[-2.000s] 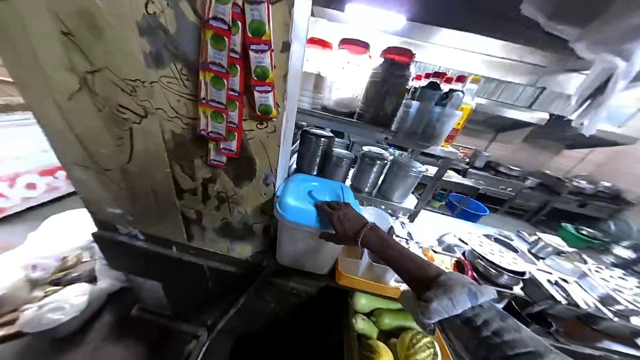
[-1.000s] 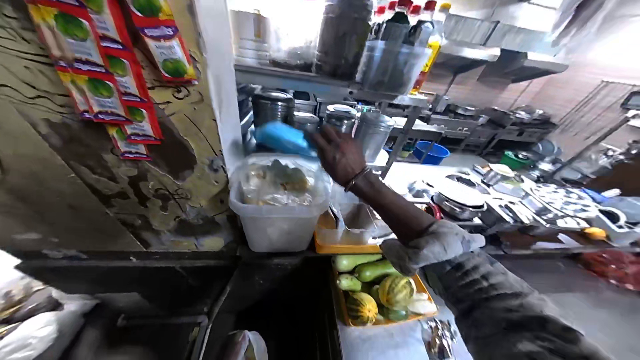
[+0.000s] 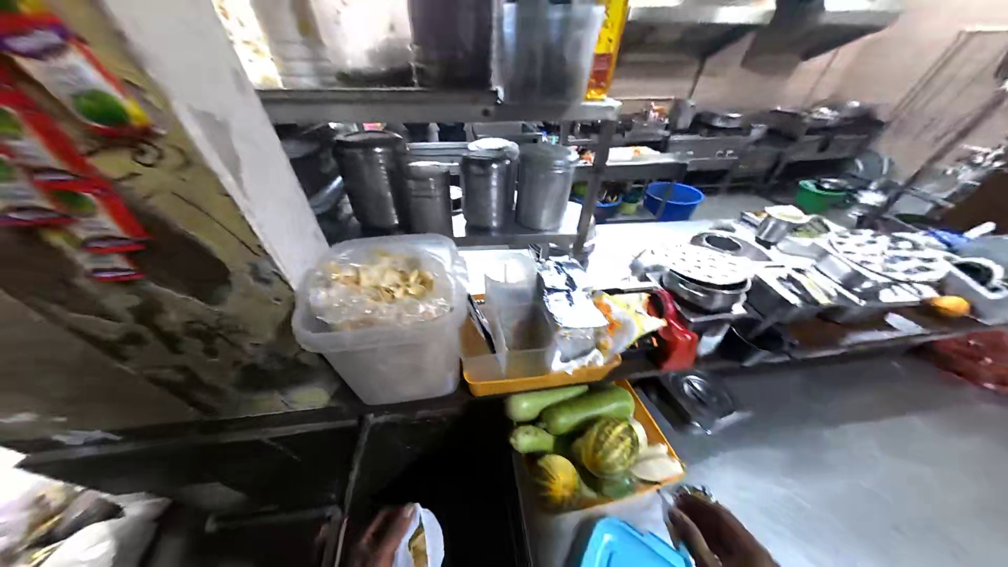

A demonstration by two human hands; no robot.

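Note:
At the bottom edge, my left hand (image 3: pixel 383 538) grips a small white container (image 3: pixel 420 542) with pale yellowish pieces inside. My right hand (image 3: pixel 718 531) is low on the right, beside the blue plastic lid (image 3: pixel 630 545); whether its fingers hold the lid is not clear. Left of centre, a large translucent plastic tub (image 3: pixel 394 354) stands uncovered, with a clear plastic bag and pale yellowish pieces (image 3: pixel 386 279) in it. An orange crate (image 3: pixel 647 409) of green gourds (image 3: pixel 589 409) and striped yellow-green vegetables (image 3: pixel 610 446) lies between the tub and my right hand.
Steel canisters (image 3: pixel 486 185) line the shelf behind the tub. An orange tray (image 3: pixel 512 386) with containers and foil sits beside it. Pans (image 3: pixel 705 287) and utensils crowd the counter at right. Seasoning sachets (image 3: pixel 71 173) hang on the left wall. A blue basin (image 3: pixel 673 201) stands farther back.
The blue lid was on the tub two seconds ago, under my right hand; it has come off and down to the lower right. My left hand and the white container have come into view.

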